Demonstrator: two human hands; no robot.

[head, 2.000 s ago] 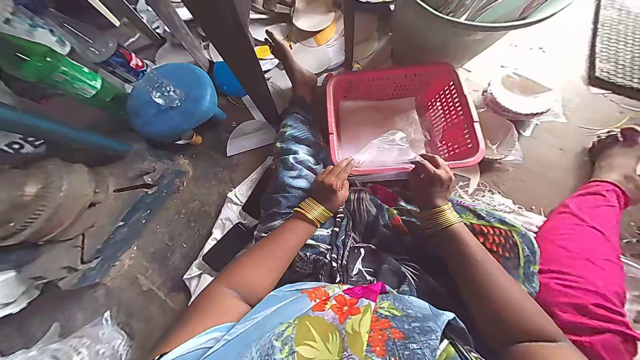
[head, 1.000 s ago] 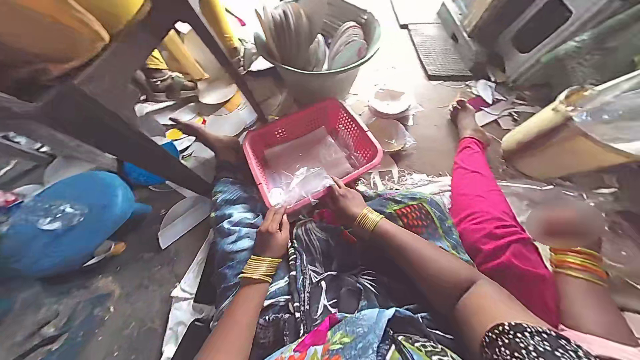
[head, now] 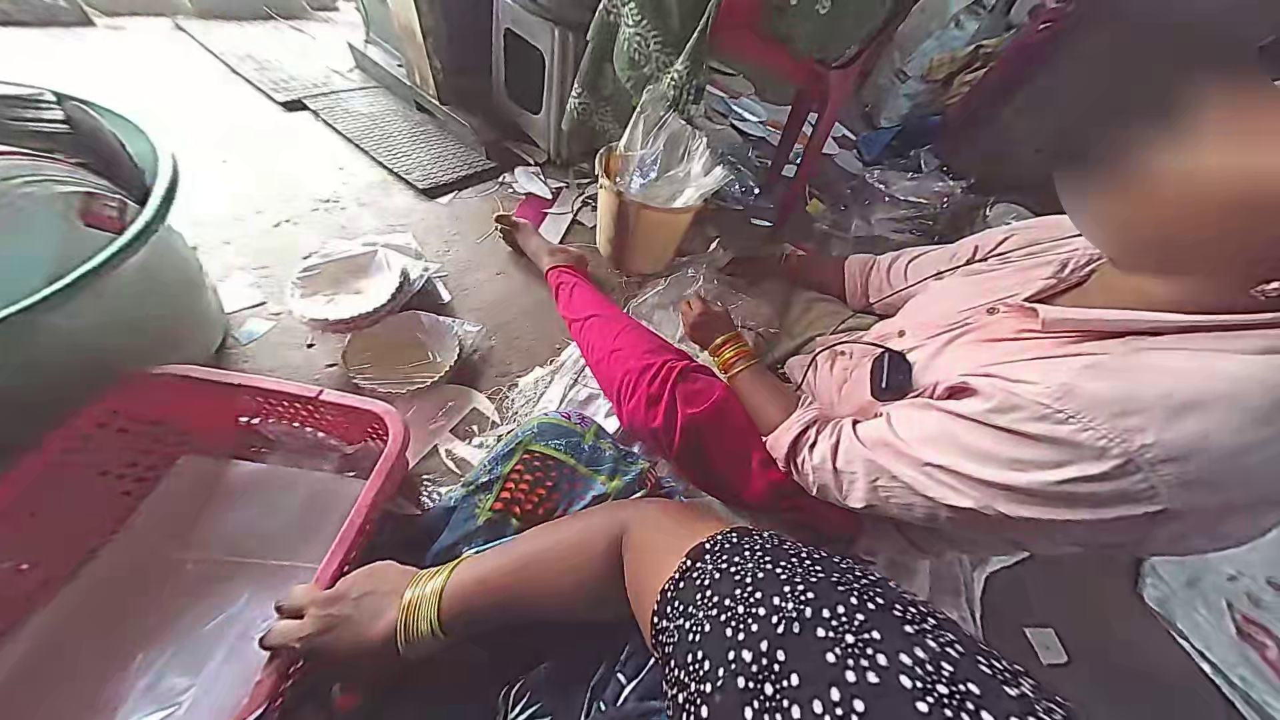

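Observation:
My right hand (head: 340,612), with gold bangles at the wrist, is at the near right rim of a red plastic basket (head: 385,440). Its fingertips reach over the rim, near clear plastic film; whether they grip the rim or the film I cannot tell. Inside the basket lie clear plastic sheets or bags (head: 270,510), flat and shiny. My left hand is outside the view.
A co-worker in a pink shirt (head: 960,420) sits at the right, one hand (head: 706,320) near plastic film. Stacked round plates (head: 350,285) lie beyond the basket. A green-rimmed tub (head: 165,210) stands left, a yellowish bucket (head: 640,235) with plastic bags farther back.
The view has swung right toward the co-worker. Earlier both my hands were together at the basket's near edge with clear plastic; now only my right hand shows there.

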